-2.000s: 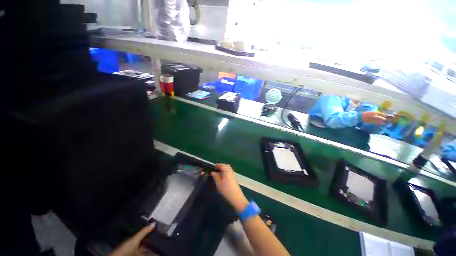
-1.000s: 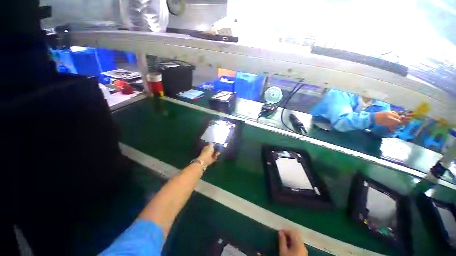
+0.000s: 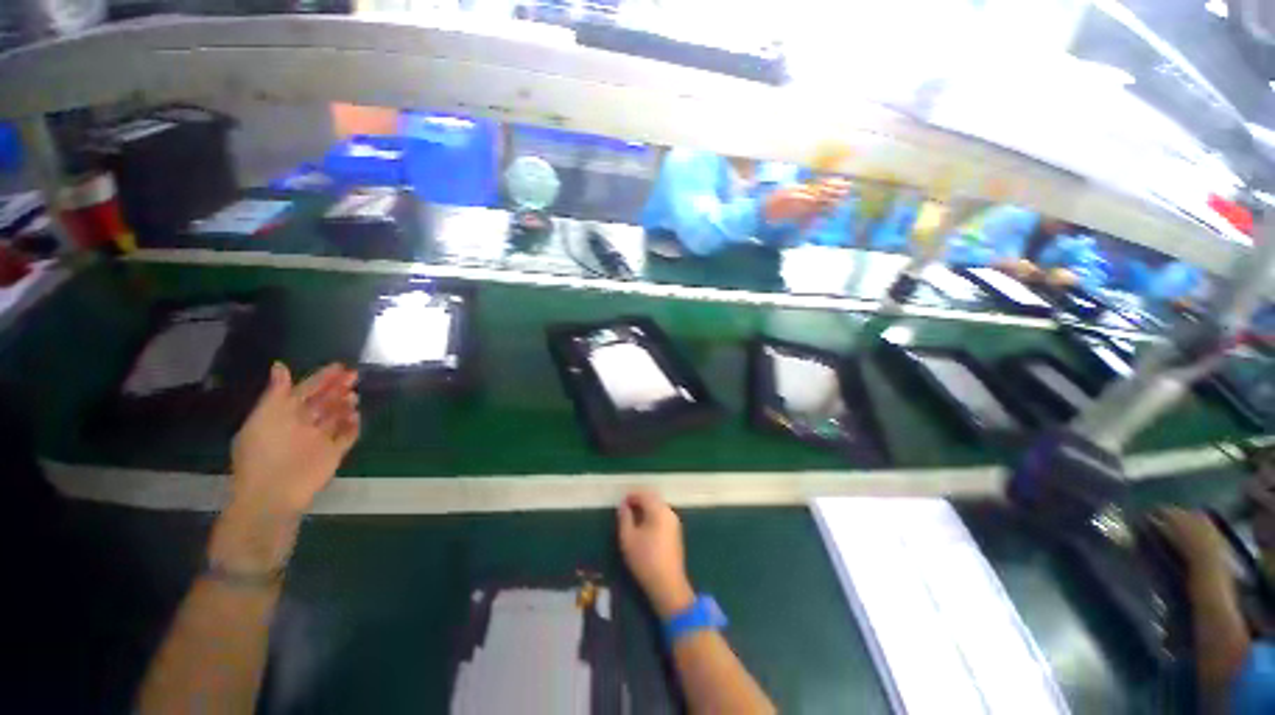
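My left hand point(image 3: 294, 440) is open and empty, raised over the pale rail point(image 3: 420, 493) at the belt's near edge, fingers spread. A foam tray with a tablet unit point(image 3: 178, 349) lies on the belt beyond it, and another unit point(image 3: 408, 333) lies just to the right. My right hand point(image 3: 653, 538) is at the rail with fingers curled in and nothing visible in them. Below, between my hands, an open tablet unit with a pale panel point(image 3: 524, 654) lies on the near bench, cut off by the bottom edge. Small gold tabs point(image 3: 587, 592) show at its far end.
More tablet trays point(image 3: 629, 377) lie along the green belt to the right. A long white tray point(image 3: 937, 601) sits right of my right hand. A dark post-mounted device point(image 3: 1070, 482) and another person's hand point(image 3: 1196, 545) are at right. A pale shelf point(image 3: 420, 84) crosses above the belt.
The view has swung right. My left hand has let go of the tray on the belt and drawn back, opened. The tall black stack has mostly left view; my right hand is now at the rail.
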